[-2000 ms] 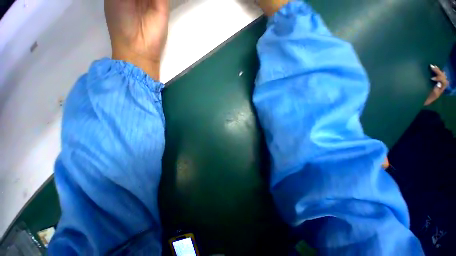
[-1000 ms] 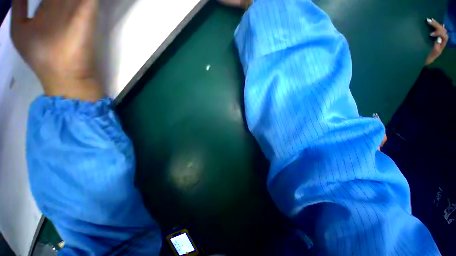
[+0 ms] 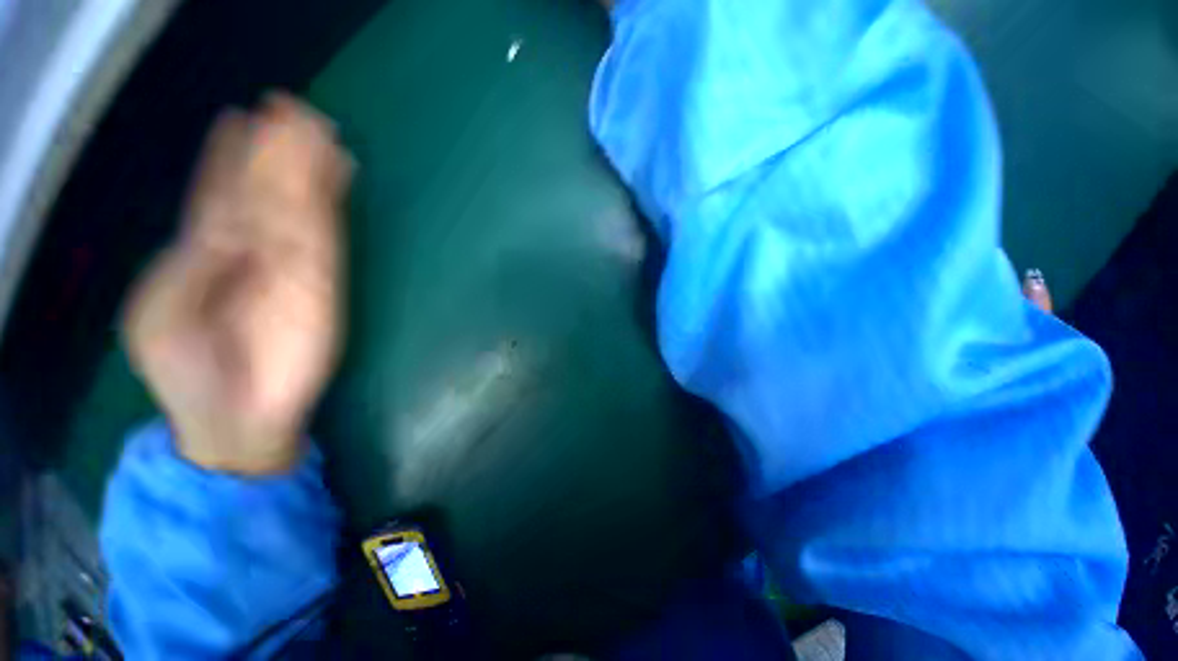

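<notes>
A keypad mobile phone [image 3: 408, 568] with a yellow frame and a lit white screen lies on the green bench surface [image 3: 517, 439] at the bottom, just right of my left sleeve. My left hand [image 3: 246, 284] is blurred, above the surface at the left. Its fingers point up and away, and I cannot tell whether it holds anything. My right arm in its blue sleeve reaches up to the top edge, where my right hand is cut off.
A pale curved edge [image 3: 65, 116] runs down the upper left with a dark area beside it. Blurred clear tray-like items [image 3: 58, 555] lie at the lower left. Another person's fingertip [image 3: 1036, 289] and dark clothing [image 3: 1137, 387] show at the right.
My left hand has come back down from the white board towards me. The white board has mostly left the view. The phone shows higher and more fully. My right sleeve fills more of the picture.
</notes>
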